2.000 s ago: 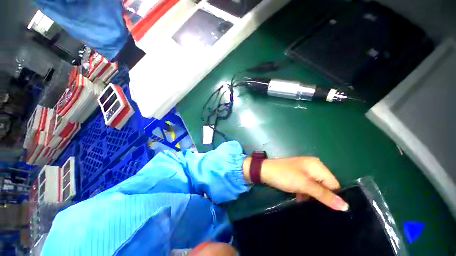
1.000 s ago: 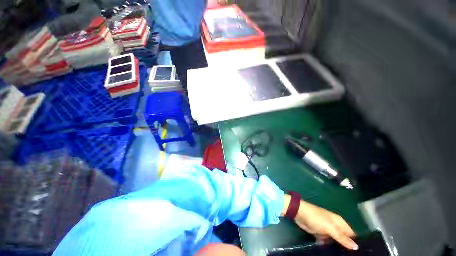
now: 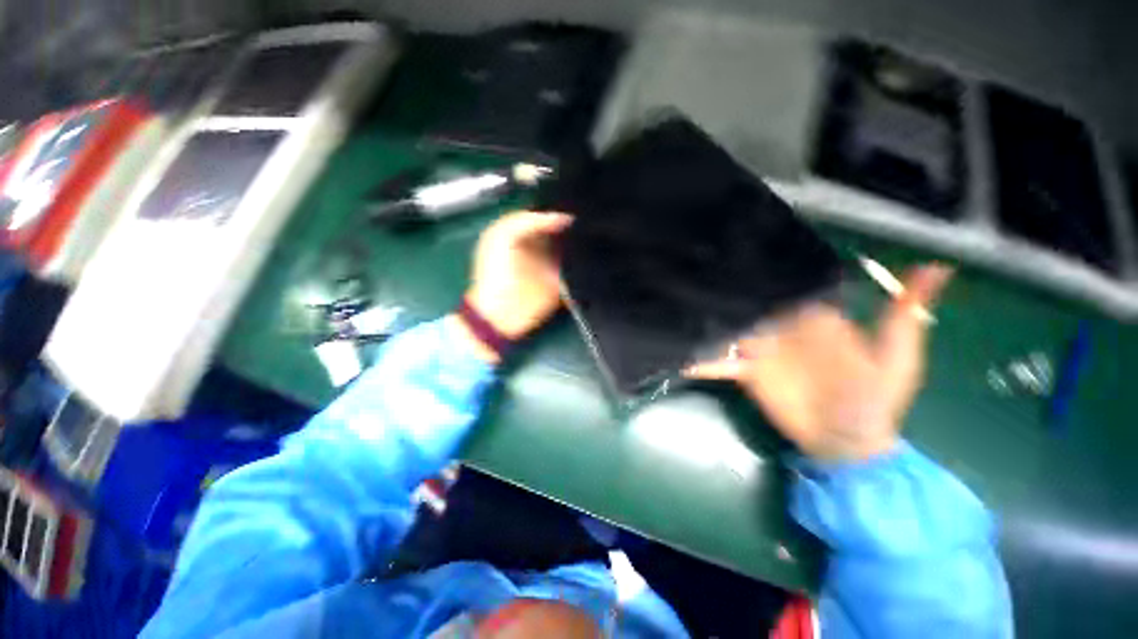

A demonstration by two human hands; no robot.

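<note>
A black tablet-like slab (image 3: 699, 243) is held tilted over the green bench mat, blurred, with a shiny film edge at its lower corner. My left hand (image 3: 518, 281), with a dark red wristband, grips its left edge. My right hand (image 3: 836, 375) is at its lower right edge, blurred. One finger points left along that edge and the thumb is spread away to the right. Whether it grips the slab cannot be told. A thin pale-gold piece (image 3: 881, 276), possibly tweezers, shows beside the right thumb.
A silver and black screwdriver (image 3: 459, 191) and a cable with a white tag (image 3: 337, 361) lie left. White foam trays stand at the left (image 3: 162, 268) and back right (image 3: 977, 225). A black panel (image 3: 524, 94) lies behind. A blue stick (image 3: 1069, 375) and clear scraps (image 3: 1023, 372) lie right.
The view has swung right. My left hand now grips the slab higher up and the slab is turned and tilted. My right hand has come into view at its right side.
</note>
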